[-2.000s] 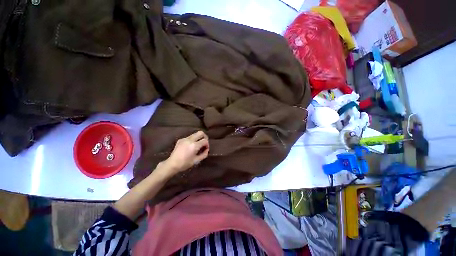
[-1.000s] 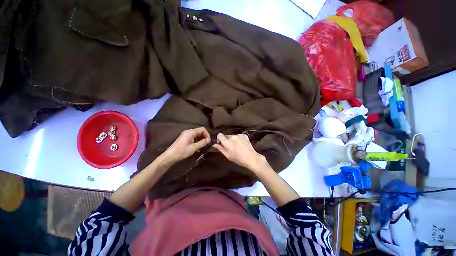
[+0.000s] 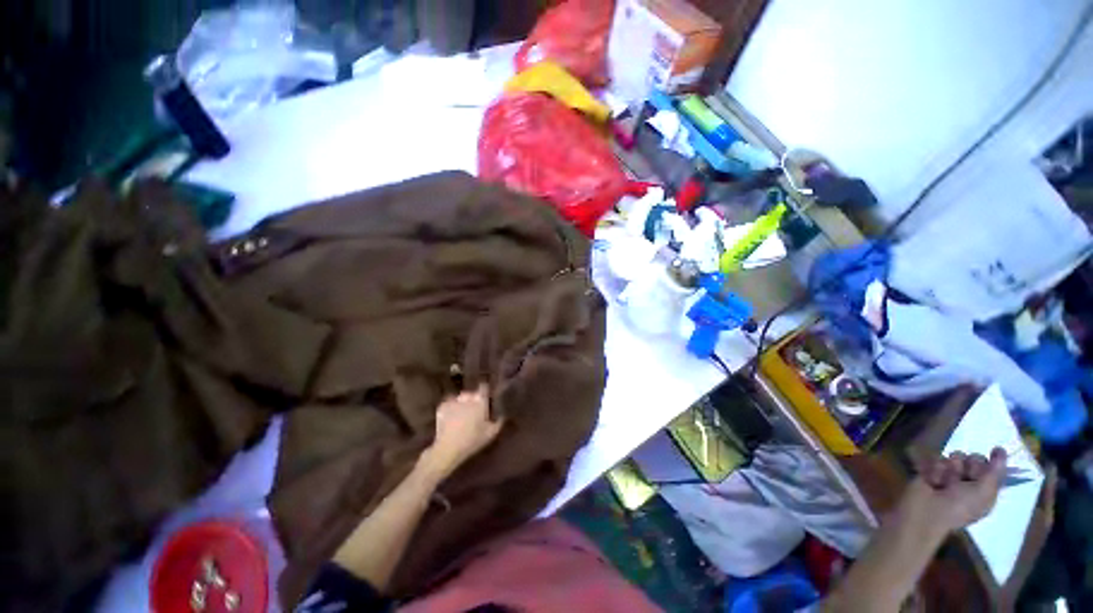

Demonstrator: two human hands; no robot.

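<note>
The dark brown coat [image 3: 396, 323] lies across the table. My left hand [image 3: 468, 425] is closed on its cloth near a fold, with a small pale spot just above the fingers. My right hand [image 3: 965, 481] is far out to the right, off the coat, with its fingers curled. A thin grey pointed shape shows by its fingertips, too blurred to name. No needle or thread can be made out. The red bowl [image 3: 180, 557] at the lower left holds several small buttons [image 3: 213, 583]. A short row of buttons [image 3: 249, 247] shows on a coat part at the upper left.
More brown cloth [image 3: 108, 359] lies at the left. Red plastic bags [image 3: 539, 150], a cardboard box [image 3: 659, 48], white spools [image 3: 647, 287] and a blue object [image 3: 717, 314] crowd the right table edge. An open yellow-edged drawer [image 3: 827, 389] is below, and a white triangular sheet [image 3: 995, 515] is behind my right hand.
The view has swung right. My right hand has left the coat and moved far out to the right. My left hand stays at the coat's fold.
</note>
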